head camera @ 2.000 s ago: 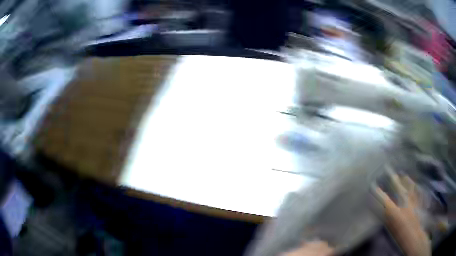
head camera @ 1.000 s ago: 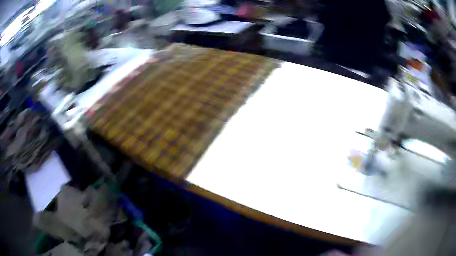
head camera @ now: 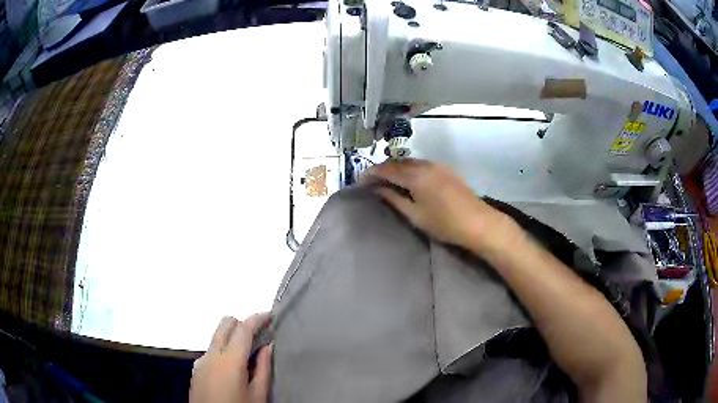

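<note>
A large grey-brown garment (head camera: 354, 291) lies over the right part of the white table and hangs toward me. Its upper tip reaches the presser foot area (head camera: 353, 167) of the white sewing machine (head camera: 488, 63); the needle itself is hard to make out. My right hand (head camera: 429, 201) lies on the cloth close to the foot, fingers bent on its upper edge. My left hand (head camera: 236, 358) is at the bottom, pinching the garment's left edge between thumb and fingers. A seam line runs down the middle of the cloth.
Plaid cloth cover (head camera: 47, 189) lies left of the white table (head camera: 189, 173). A tool tray (head camera: 669, 236) with small items is at the right, beside an orange surface with yellow handles (head camera: 711, 253). A control panel (head camera: 618, 17) stands above the machine arm. A pale bin is at top left.
The view has swung from the left side to the machine and is closer and sharper. Both hands are now on the garment, whose tip is at the foot.
</note>
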